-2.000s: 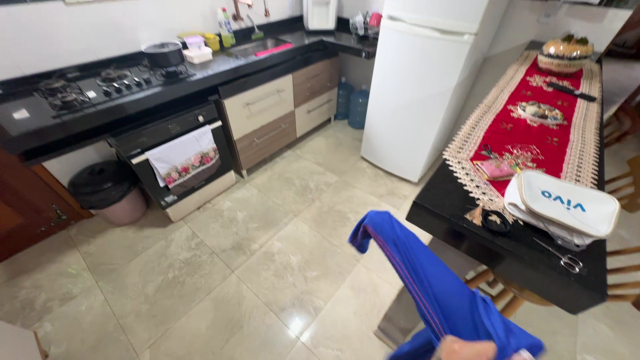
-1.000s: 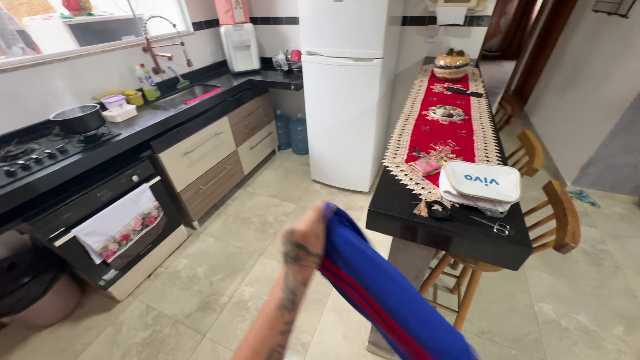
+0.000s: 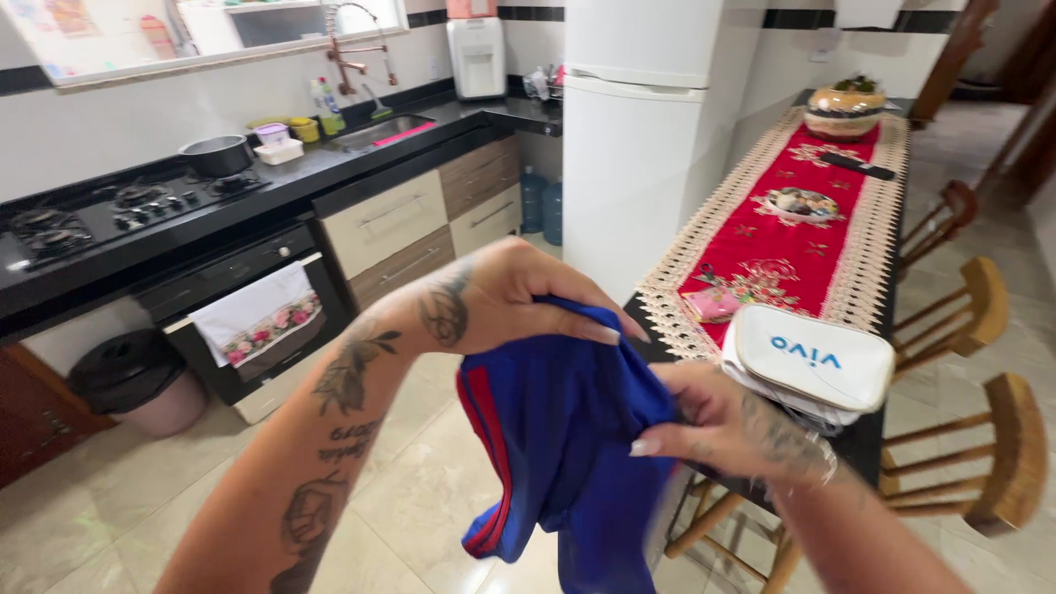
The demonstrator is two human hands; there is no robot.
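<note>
A blue cloth garment with red side stripes (image 3: 569, 429) hangs between my two hands in the middle of the head view; it looks like a pair of pants. My left hand (image 3: 536, 301) pinches its upper edge between thumb and fingers, with the wrist bent over it. Lower and to the right, my right hand (image 3: 701, 412) grips the garment's other side near the top. The lower part of the cloth hangs in folds over the tiled floor, and one stretch runs past the bottom edge of the view.
A black counter with a red crocheted-edge runner (image 3: 759, 239) is at right, bearing a white zip case (image 3: 813, 355) and a pink packet (image 3: 711, 303). Wooden chairs (image 3: 1006, 454) flank it. A white fridge (image 3: 635, 165) stands behind; stove (image 3: 107, 206), oven towel (image 3: 260, 318) and bin (image 3: 140, 379) are left.
Both hands now show on the garment near the view's middle; one second ago one hand held it there. The cloth has swung from a slanting stretch to hanging down.
</note>
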